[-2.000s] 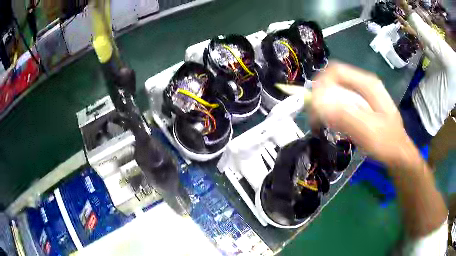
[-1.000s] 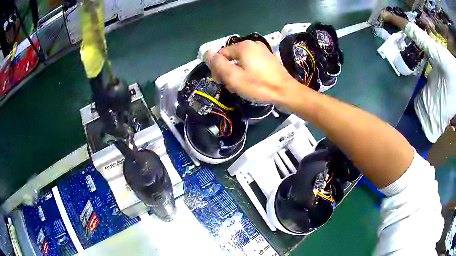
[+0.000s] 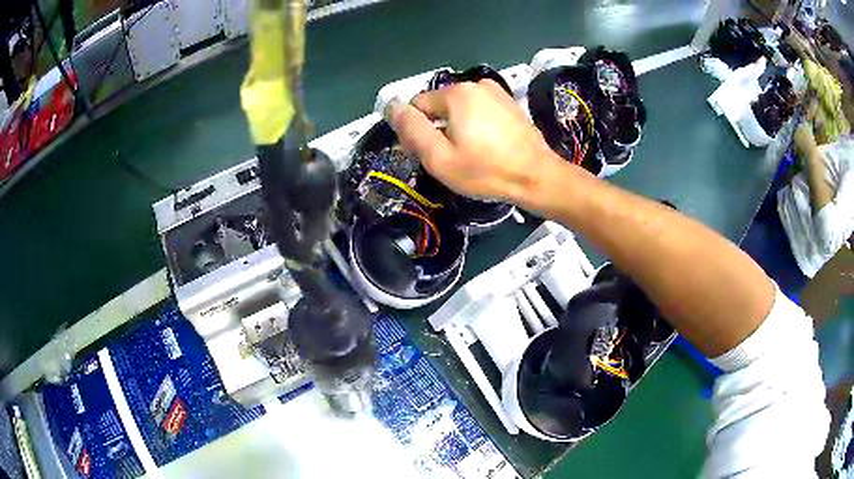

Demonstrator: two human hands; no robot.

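My right hand (image 3: 478, 140) reaches in from the right, its fingers curled over an open camera head in the back row. What the fingertips hold or touch is hidden. Just in front of it is an open camera head (image 3: 403, 224) with a circuit board and yellow and red wires. Another open camera unit (image 3: 571, 374) lies at the front right, with its white bracket (image 3: 524, 299) to its left. My left hand is not in view.
The electric screwdriver (image 3: 328, 327) hangs over the front left, before the screw feeder (image 3: 234, 299). The white pad (image 3: 253, 449) lies on blue printed sheets (image 3: 150, 384). More open heads (image 3: 566, 112) stand at the back. Another person's sleeve (image 3: 824, 215) shows at far right.
My right hand has moved left from above the front unit to the back row and stayed there over the last second. The hanging screwdriver has swung to the right.
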